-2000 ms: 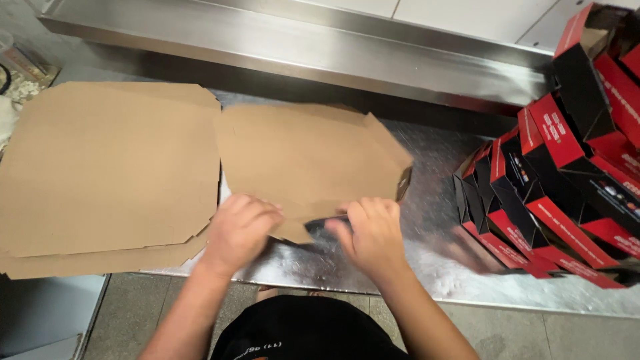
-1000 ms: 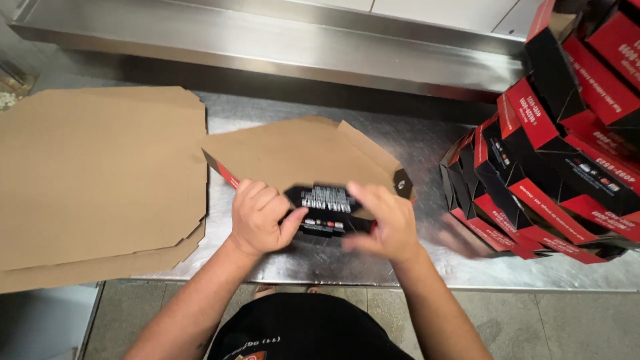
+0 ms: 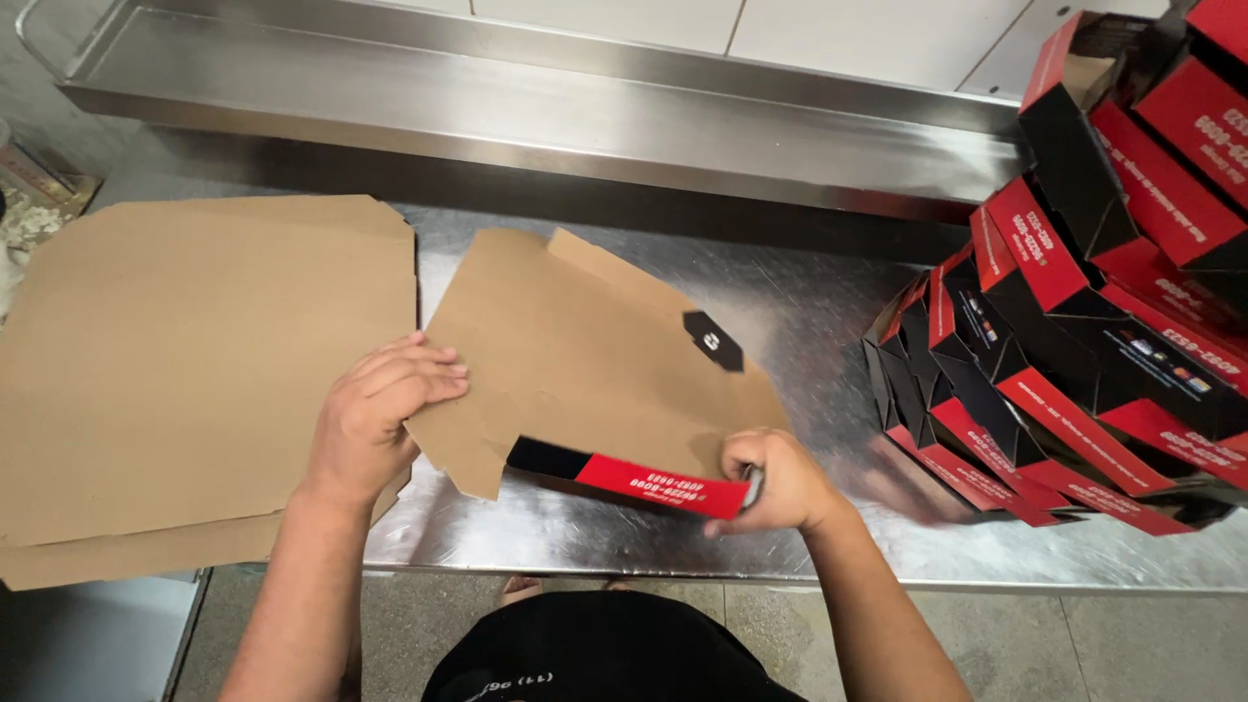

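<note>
A partly folded cardboard box blank (image 3: 585,361) lies brown side up on the steel counter between my hands, turned at a slant. Its near edge has a raised side wall (image 3: 663,483), red and black with writing. My right hand (image 3: 775,478) grips the right end of that wall, fingers curled round the corner. My left hand (image 3: 375,419) holds the blank's left corner, fingers on top and the thumb hidden. A small black tab (image 3: 714,341) with a white mark shows on the blank's right side. Left of my left hand lie flat cardboard blanks (image 3: 205,361), stacked.
Folded red and black boxes (image 3: 1063,390) stand in a tall, leaning stack at the right. A steel shelf (image 3: 546,107) runs along the back above the steel counter (image 3: 838,292). At the far left edge is a container (image 3: 34,175), partly out of view.
The blank has turned on the counter. My right hand has moved outward to the right end of the red and black wall, and my left hand from the near edge to the left corner.
</note>
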